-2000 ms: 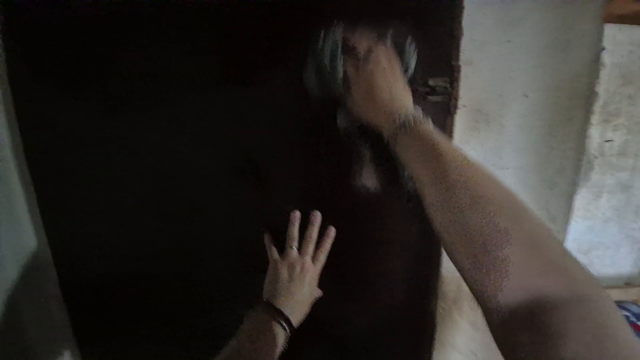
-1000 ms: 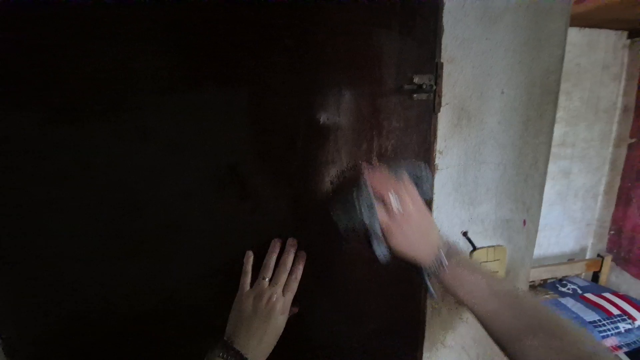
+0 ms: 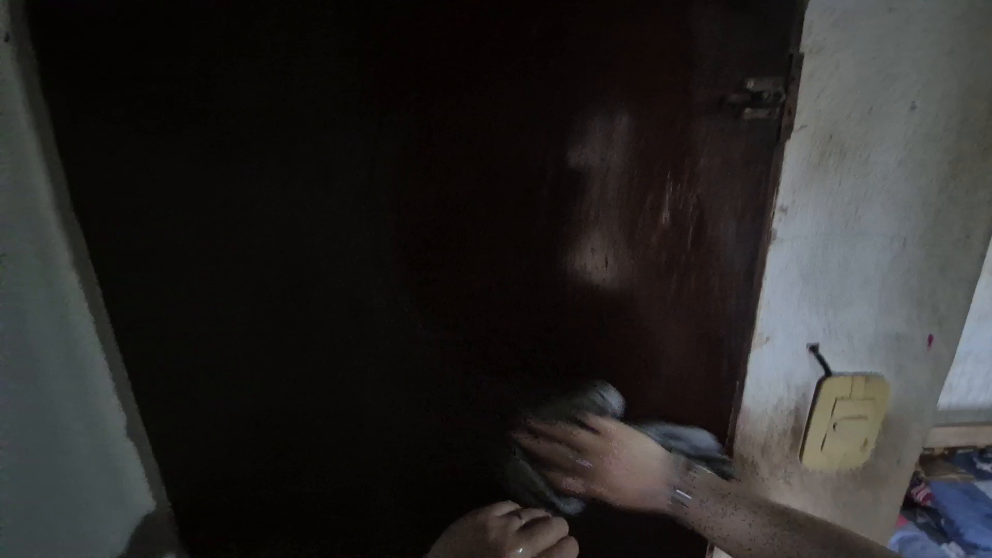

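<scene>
A dark brown door (image 3: pixel 465 232) with a glossy surface fills most of the view. My right hand (image 3: pixel 597 461), wearing a ring and a bracelet, presses a grey cloth (image 3: pixel 601 399) against the lower right part of the door; the cloth bunches out around the fingers and wrist. Just below and to the left of it, my left hand (image 3: pixel 508 533) shows at the bottom edge of the view, its fingers bent. I see nothing in the left hand, but its palm is hidden. Pale streaks of reflected light show on the door above the right hand.
A metal slide bolt (image 3: pixel 759 97) sits at the door's upper right edge. Beside the door is a stained white wall (image 3: pixel 852 232), bearing a yellow plastic box (image 3: pixel 846 422) with a dark cable. Patterned blue bedding (image 3: pixel 957 496) lies at the lower right. A grey wall (image 3: pixel 62 349) stands at left.
My right hand has moved down the door with the cloth, from near the bolt to low on the panel. The left hand's fingers were spread on the door and are now bent.
</scene>
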